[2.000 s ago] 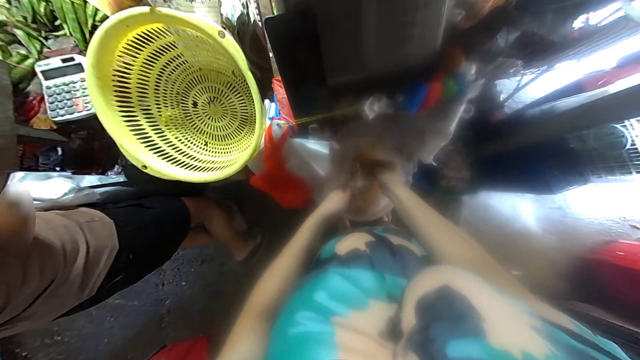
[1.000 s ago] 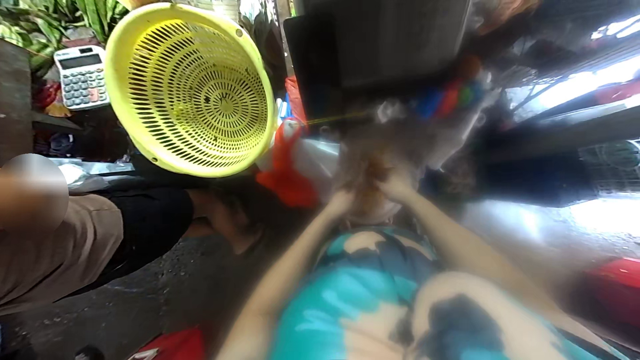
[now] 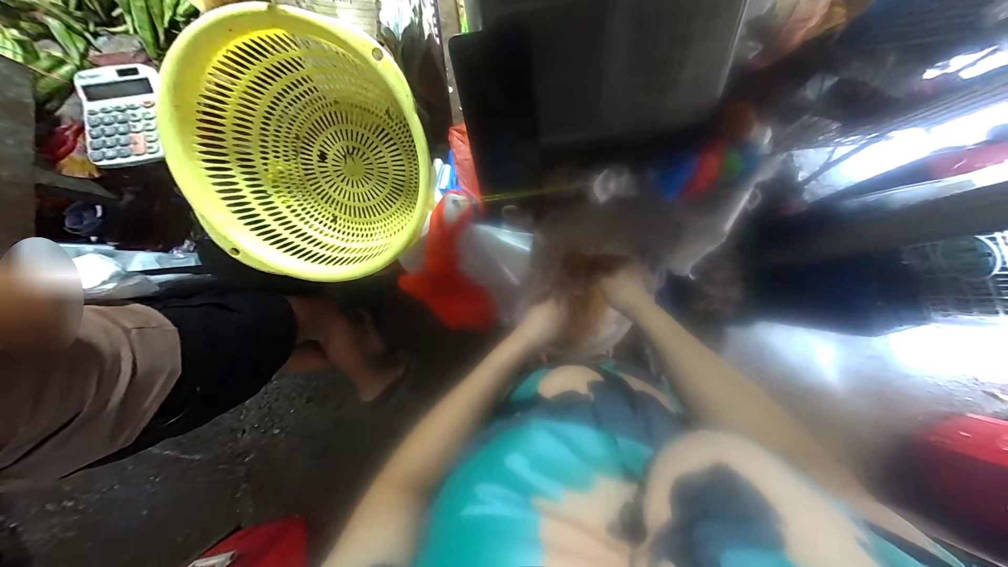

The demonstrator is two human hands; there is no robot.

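Both forearms reach forward over my teal and tan patterned clothing. My left hand [image 3: 545,321] is at the near left side of a blurred, partly see-through bag or container [image 3: 587,335] with something brown in it. Across from it, my right hand [image 3: 626,287] touches the upper right side. The fingers of both hands are too blurred to make out, so their grip cannot be told. Just left of my hands hang a red plastic bag [image 3: 453,276] and a whitish plastic bag [image 3: 494,256].
A yellow perforated plastic basket [image 3: 169,138] is at upper left, beside a white calculator [image 3: 120,118] and green vegetables [image 3: 59,39]. A person in black shorts [image 3: 224,358] stands at left. A dark box-like object [image 3: 614,71] is ahead; red objects [image 3: 965,457] lie at lower right.
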